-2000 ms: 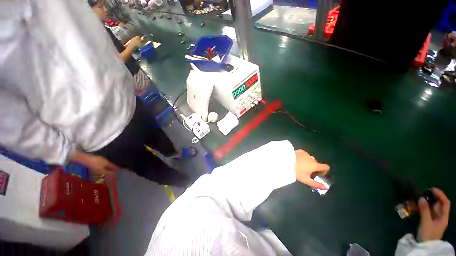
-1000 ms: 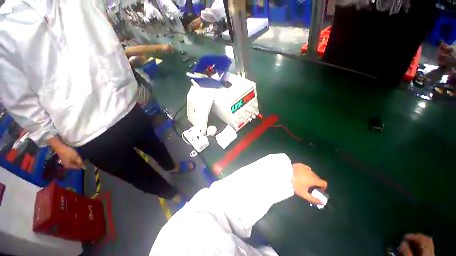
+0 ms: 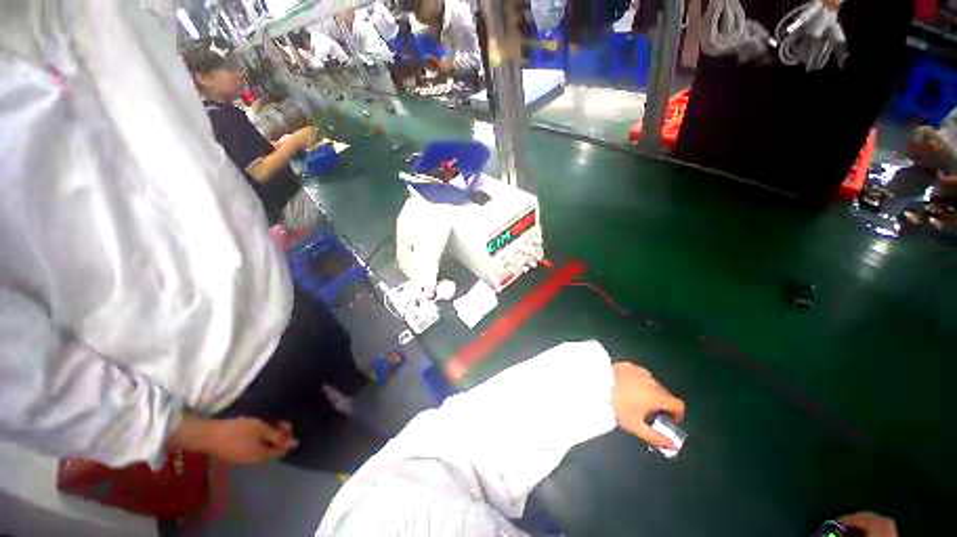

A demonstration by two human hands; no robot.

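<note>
My left hand (image 3: pixel 644 400), in a white sleeve, holds a small unit (image 3: pixel 667 433) with a bright, whitish face just above or on the dark green mat (image 3: pixel 588 482). My right hand (image 3: pixel 871 525) is cut off by the bottom edge at the right. A small dark unit (image 3: pixel 831 529) with a green lit spot is at its fingers; the grip is mostly hidden. Another small dark unit (image 3: pixel 803 295) lies alone on the mat farther back at the right.
The power supply (image 3: pixel 504 236) with lit digits stands at centre, a blue bin (image 3: pixel 449 168) on top. Its red lead (image 3: pixel 603 296) runs right. Red tape (image 3: pixel 516 321) crosses the mat. A white plug block (image 3: pixel 421 315) is beside it. A person (image 3: pixel 157 231) stands close at left.
The view has shifted. My right hand has moved down to the bottom edge; the orange-gold unit part beside it earlier no longer shows. My left hand keeps its unit. The standing person has come closer.
</note>
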